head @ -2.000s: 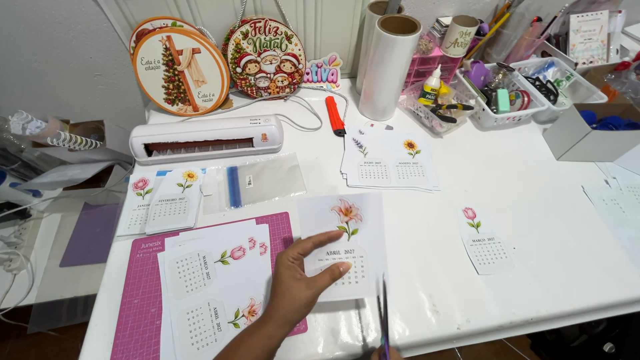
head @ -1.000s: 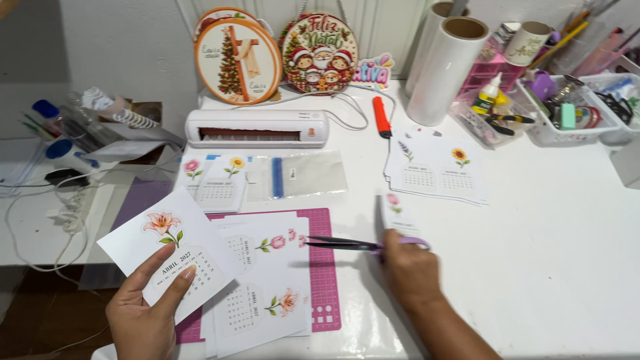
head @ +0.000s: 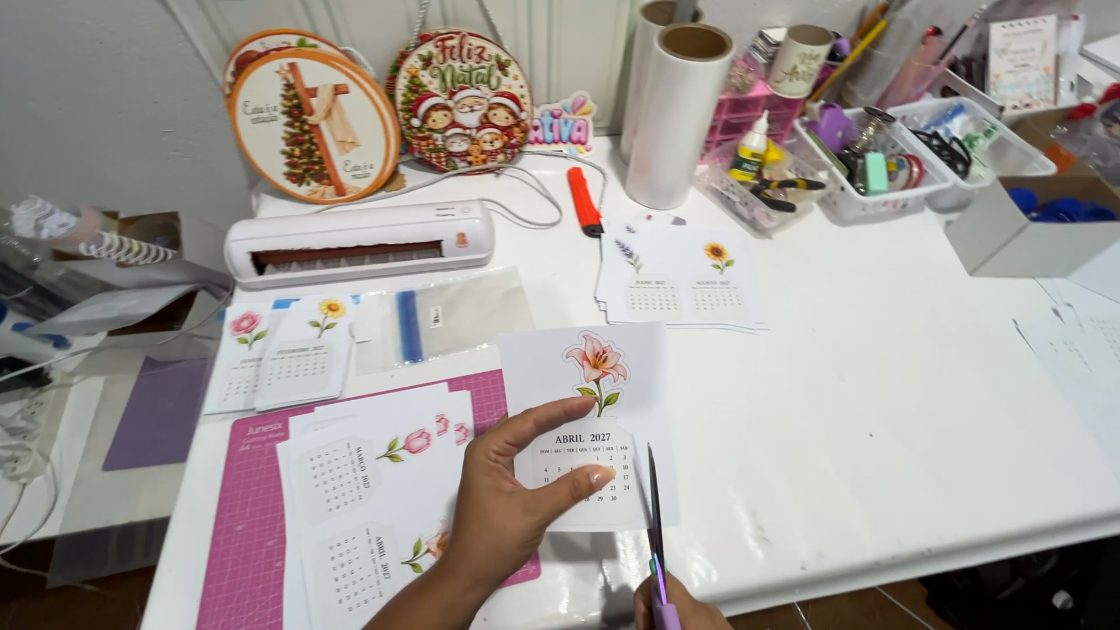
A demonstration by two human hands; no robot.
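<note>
My left hand point(head: 525, 481) holds a paper calendar sheet point(head: 647, 376) printed with a pink lily and a month grid, thumb on the grid and forefinger by the stem. Below right, my right hand point(head: 678, 604) grips scissors with purple handles point(head: 663, 604); their dark blades point(head: 654, 499) point up at the sheet's lower right part. Printed calendar sheets with tulips point(head: 332, 560) lie on a pink cutting mat point(head: 245, 525) at left. Two small calendar cards with flowers point(head: 306, 372) lie behind the mat, beside a clear plastic sleeve point(head: 481, 306).
A white laminator point(head: 359, 241) stands at the back left, before round Christmas plaques point(head: 464, 101). An orange utility knife point(head: 584, 201) and sunflower calendar sheets point(head: 682, 306) lie near rolls of film point(head: 678, 122). Supply baskets point(head: 875, 206) and a box of blue pieces point(head: 1015, 241) stand right.
My left hand has carried the lily sheet right from the left side of the mat. The scissors, earlier pointing left above the mat, now point up at the sheet. The view has shifted.
</note>
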